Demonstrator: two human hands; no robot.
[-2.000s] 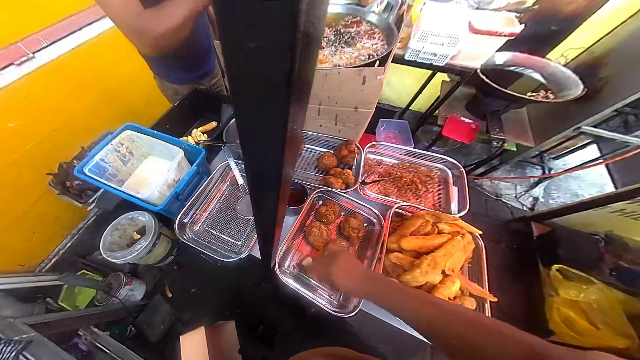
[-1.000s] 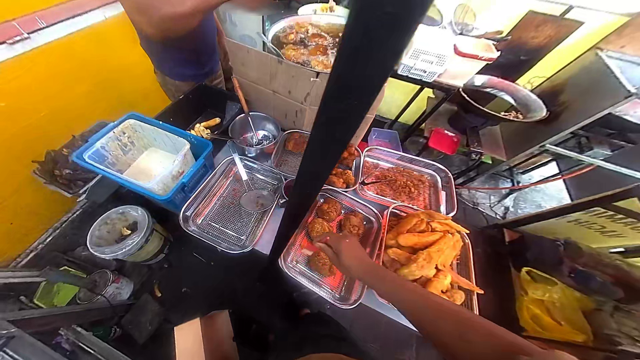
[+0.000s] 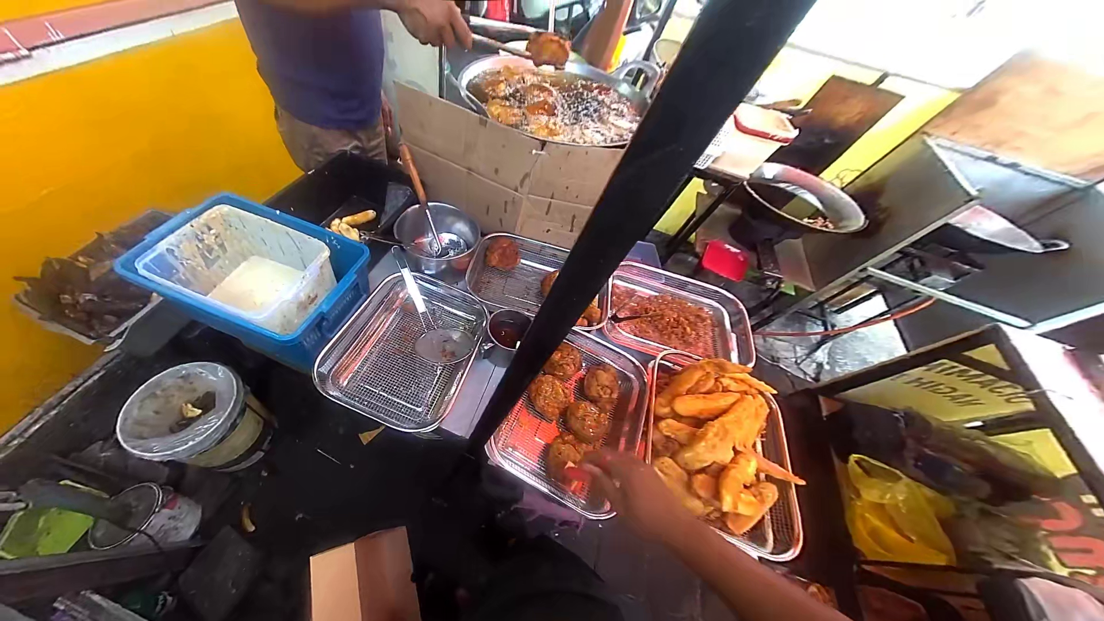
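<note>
My right hand (image 3: 625,487) is over the near right corner of a metal tray (image 3: 509,455), its fingertips at the nearest brown fried ball (image 3: 565,455); whether they grip it cannot be told. Several more fried balls (image 3: 586,420) lie on that tray's mesh. Right of it, a tray is heaped with golden battered fritters (image 3: 720,423). Behind stand a tray of reddish-brown crumbly food (image 3: 668,321) and one with a few fried balls (image 3: 503,254). A skimmer (image 3: 444,346) rests on a mesh tray (image 3: 371,401). My left hand is out of view.
A black post (image 3: 642,190) slants across the view, hiding parts of the trays. Left are a blue bin (image 3: 319,323) and a lidless bucket (image 3: 185,414). Beyond the cardboard (image 3: 500,164), a person's hand (image 3: 435,21) holds a utensil with fried food over a pan of bubbling oil (image 3: 604,108).
My right hand has moved to the near right corner of the tray, which holds more fried balls than two seconds ago. The other person's hand has come into view over the pan.
</note>
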